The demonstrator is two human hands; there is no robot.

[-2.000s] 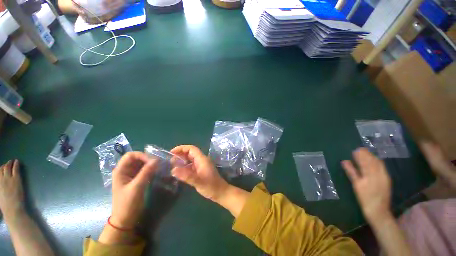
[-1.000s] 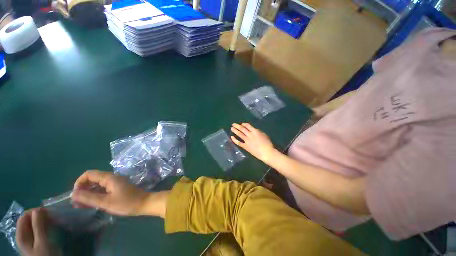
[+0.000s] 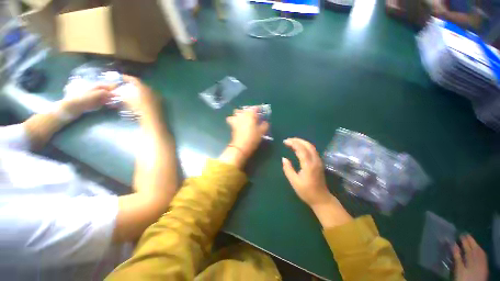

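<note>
My left hand (image 3: 246,131) has its fingers curled over a small clear zip bag (image 3: 265,113); the hand hides most of the bag. My right hand (image 3: 308,171) is empty, thumb and fingers apart, above the bench between that bag and the pile. The pile of overlapping clear bags with dark contents (image 3: 378,170) lies to the right of my right hand. Another single bag with a dark part inside (image 3: 222,91) lies beyond my left hand. The picture is blurred.
A person in white at left handles shiny bags (image 3: 96,82) near an open brown carton (image 3: 87,32). Another person's hand (image 3: 470,262) touches a bag (image 3: 437,241) at lower right. A booklet stack (image 3: 460,60) and white cable (image 3: 274,27) are at the far side.
The view swung right, then back left. The bag held between both my hands earlier is no longer between them. My right hand has opened; my left hand is now on a bag.
</note>
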